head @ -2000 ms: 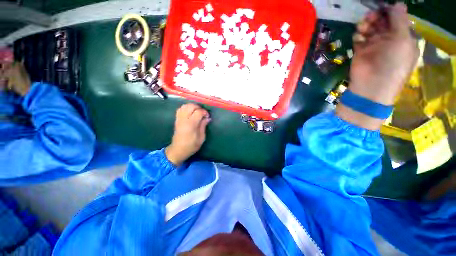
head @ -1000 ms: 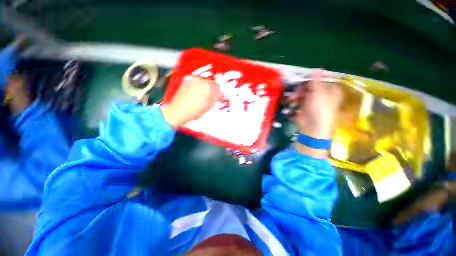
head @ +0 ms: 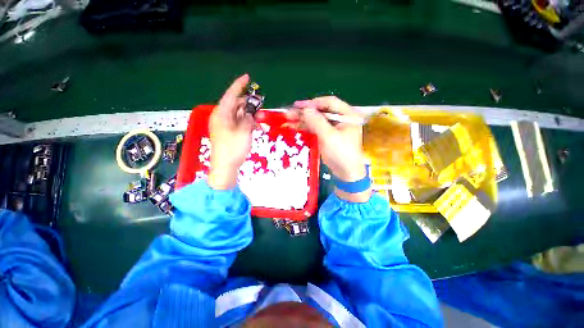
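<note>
My left hand (head: 232,131) is over the left part of the red tray (head: 314,186), with a small dark electronic assembly (head: 254,102) at its fingertips near the tray's far edge. My right hand (head: 333,131), with a blue band on the wrist, is at the tray's far right corner. It holds tweezers (head: 342,118) like a pen, their tip side pointing left toward the assembly. A gap shows between the hands. Many tiny white pieces (head: 275,189) lie loose in the red tray.
A pale yellow ring (head: 120,154) with assemblies inside and beside it lies left. Assemblies (head: 298,228) sit below the red tray. A yellow tray (head: 493,166) with sheets is right. A pale rail (head: 89,122) runs behind; assemblies (head: 428,89) lie beyond it. A neighbour's blue sleeve (head: 29,262) is left.
The view has shifted to show more of the far green surface. My left hand has moved up to the tray's far edge with an assembly, and my right hand has come in toward it.
</note>
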